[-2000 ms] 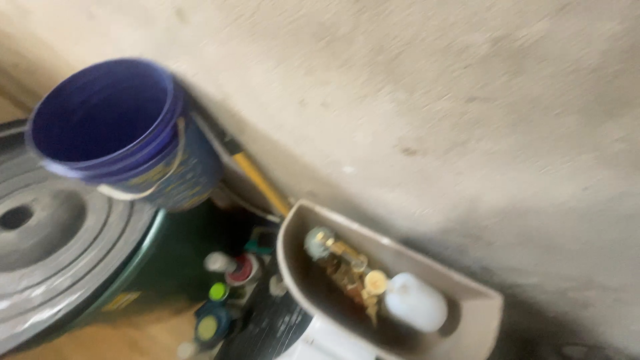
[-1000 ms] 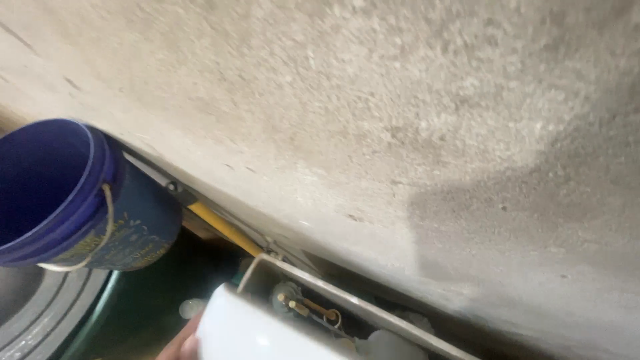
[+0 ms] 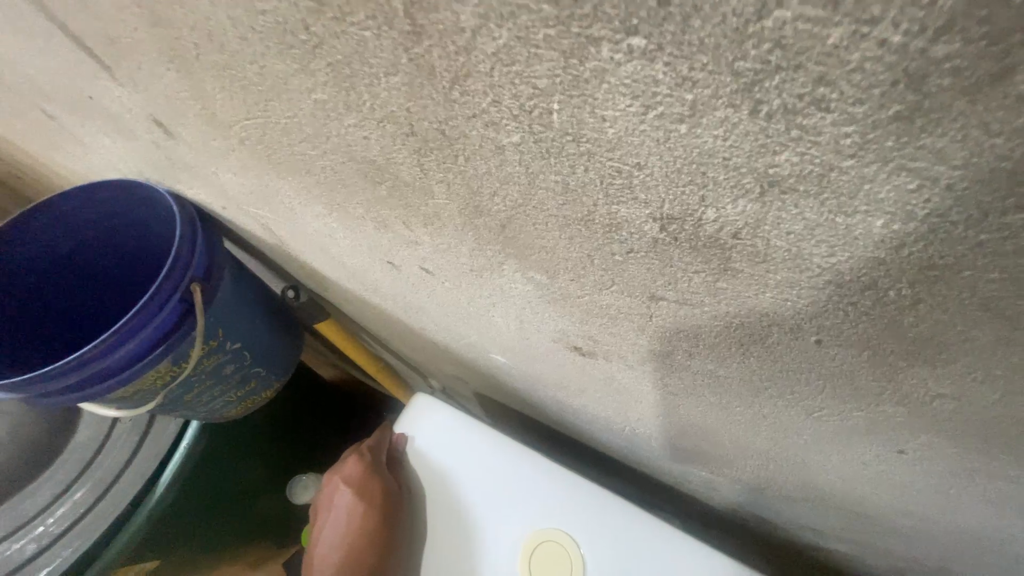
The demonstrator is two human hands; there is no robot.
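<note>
My left hand (image 3: 358, 500) grips the left end of a white toilet tank lid (image 3: 488, 472) at the bottom centre, its fingertips at the corner of the lid. A round cream flush button (image 3: 552, 554) sits in the lid's top. The lid covers the tank from above, so the inside of the tank and its fittings are hidden. How closely the lid rests on the rim cannot be seen. My right hand is out of view.
A rough plaster wall (image 3: 560, 200) runs behind the tank. On the left, a blue bucket (image 3: 248, 344) with a handle stands on a grey lid (image 3: 104, 472) of a green container (image 3: 172, 472). A yellow pole (image 3: 360, 356) leans near the wall, and a bottle cap (image 3: 304, 488) shows beside my hand.
Two seconds ago the tank stood open with its fittings showing. One second ago the white lid partly covered it, with my fingers at its left end; now it hides the inside. The view has shifted.
</note>
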